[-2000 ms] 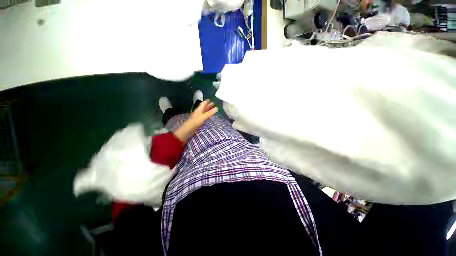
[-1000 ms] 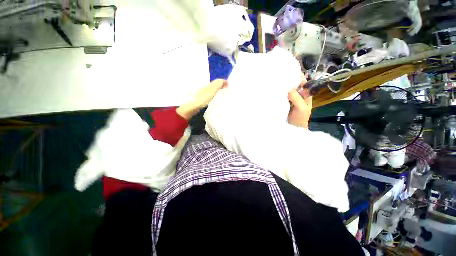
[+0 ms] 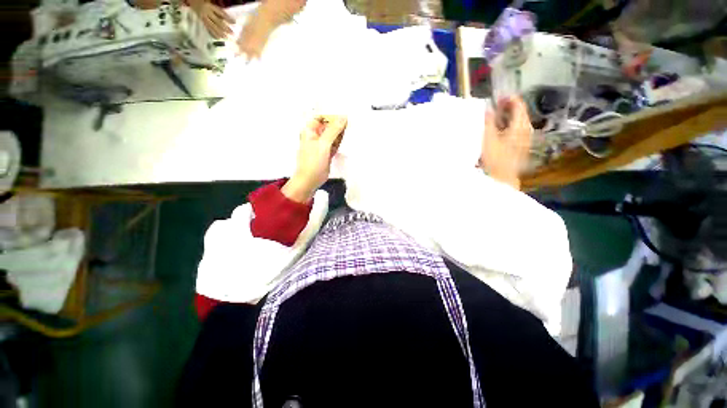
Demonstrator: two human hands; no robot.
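Observation:
A bright white garment (image 3: pixel 422 159) hangs between my hands in front of the checked apron and drapes over my right forearm. It is overexposed, so seams and folds barely show. My left hand (image 3: pixel 317 155) pinches the garment's upper left edge with curled fingers. My right hand (image 3: pixel 507 145) is blurred and grips the garment's right edge. A small dark shape shows at its fingertips; I cannot tell what it is.
A white sewing machine (image 3: pixel 119 52) stands on a pale table (image 3: pixel 72 151) at the upper left, with another person's hands (image 3: pixel 267 24) beside it. More white cloth (image 3: pixel 406 60) lies at the top. A yellow frame (image 3: pixel 76 267) stands left. Machinery and a brown table edge (image 3: pixel 638 139) are right.
Both hands have risen slightly, and my left hand has turned more upright at the garment's edge. The large white cloth seen earliest at right is now bunched between my hands. Another person's hands have appeared.

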